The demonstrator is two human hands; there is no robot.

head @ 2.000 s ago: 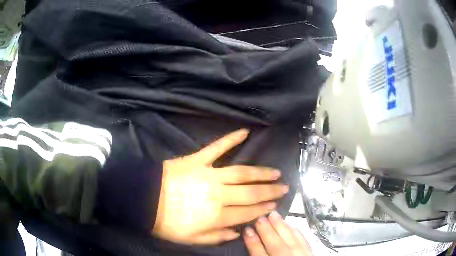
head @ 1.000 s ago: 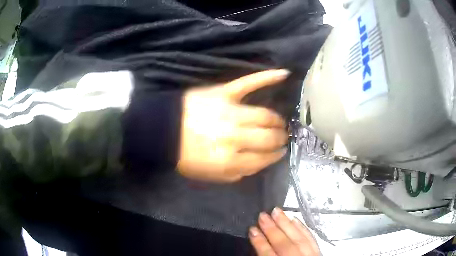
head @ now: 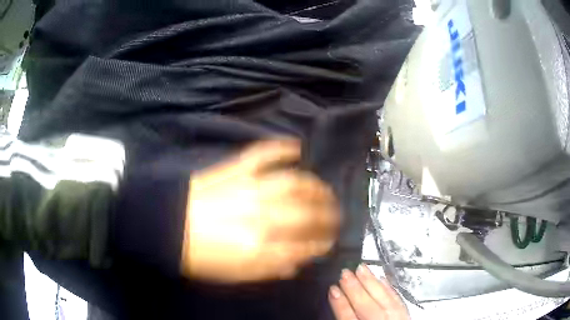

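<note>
A large black garment piece lies in folds across the middle, its right edge beside the sewing machine's needle area. My left hand is over the cloth, motion-blurred, with its fingers curled; whether it pinches the cloth cannot be made out. My right hand is cut off by the bottom edge; its fingertips lie at the cloth's lower right edge and its thumb is not visible. The off-white machine head with a blue JUKI label stands right of the cloth. The needle and foot are mostly hidden.
Dark green scissor loops lie on the machine bed at right. A thick grey curved tube or bar crosses the bed's lower right. A thin dark cord or rod runs down beside the cloth. The white table edge shows at the bottom right.
Against one second ago, my left hand has moved left and down, and the cloth under it has new folds. My right hand has shifted slightly right. The machine sits almost unchanged in view.
</note>
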